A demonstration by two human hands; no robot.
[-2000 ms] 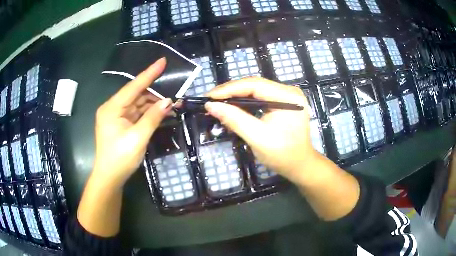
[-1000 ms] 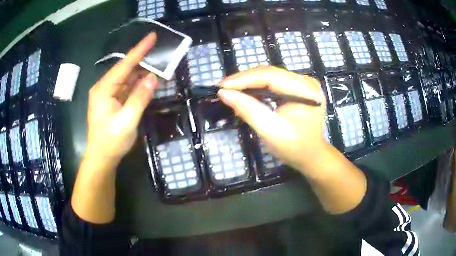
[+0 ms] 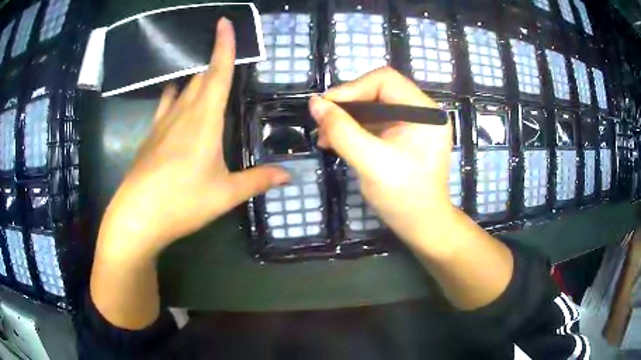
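My left hand (image 3: 179, 176) is spread, with its index finger over the face of a glossy black white-edged sheet (image 3: 158, 49), which seems held between that finger and the fingers behind. Its thumb tip touches the pale keypad (image 3: 295, 207) of the front-left unit. My right hand (image 3: 400, 155) holds a slim black tool (image 3: 400, 113) like a pencil, pointing left. Its fingertips are at the right side of that unit's shiny dark window (image 3: 285, 138). The tool's working tip is hidden or too blurred to tell.
The black tray (image 3: 295, 254) holds rows of similar units running right. Another tray of units (image 3: 60, 218) lies left. A white block (image 3: 91, 60) is partly behind the sheet's left end. The green bench edge (image 3: 246, 299) crosses below the trays; the floor shows lower right.
The view has shifted. My left hand has opened wider and its thumb has come down on the front-left unit; the sheet now lies flatter, farther up and left. My right hand is nearer that unit's window.
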